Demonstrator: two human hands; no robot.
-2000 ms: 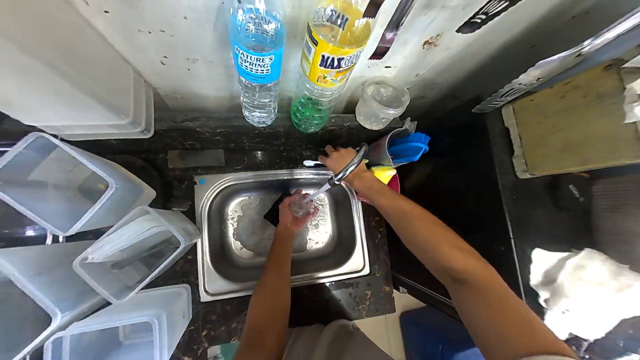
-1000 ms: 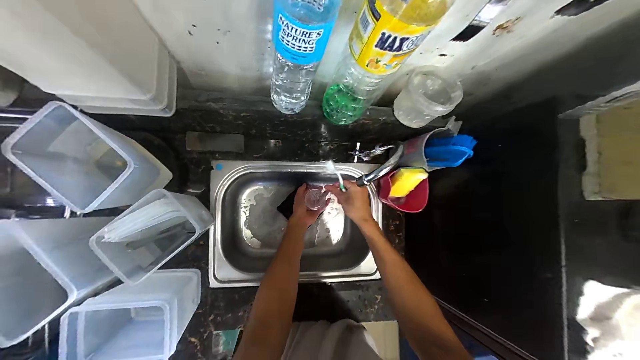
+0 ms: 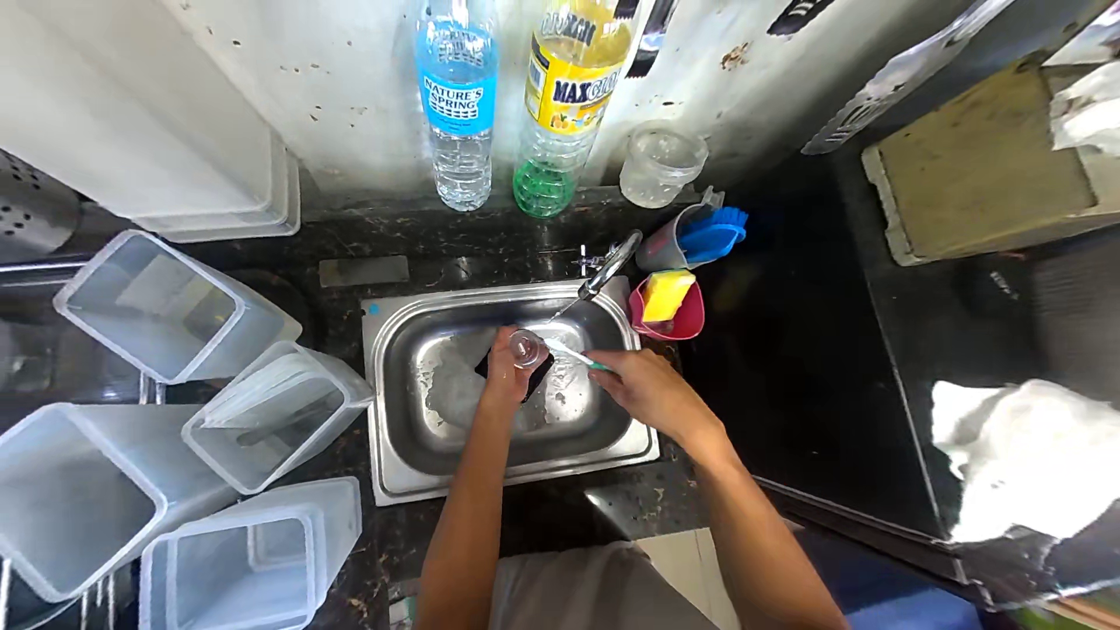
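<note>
Over the stainless steel sink (image 3: 398, 437), my left hand (image 3: 506, 367) holds a small clear cup (image 3: 527, 348) with its round opening facing up. My right hand (image 3: 643, 389) grips a brush with a white and green handle (image 3: 573, 353), which looks like a toothbrush; its far end is at the cup's rim. The chrome faucet (image 3: 604, 276) lets out a thin stream of water just behind the cup. A dark flat thing (image 3: 540, 378) lies in the basin, partly hidden by my left hand.
Several translucent plastic containers (image 3: 328, 534) stand at the left. Behind the sink are a blue-labelled bottle (image 3: 459, 105), a yellow-labelled bottle (image 3: 569, 96) and a clear tub (image 3: 662, 166). Right of the faucet sit a cup with blue brushes (image 3: 678, 236) and a pink holder (image 3: 687, 317) with a yellow sponge (image 3: 667, 294).
My right hand was at the faucet two seconds ago; one second ago it was beside the cup with the brush. It is now farther right of the cup. The left hand keeps the cup.
</note>
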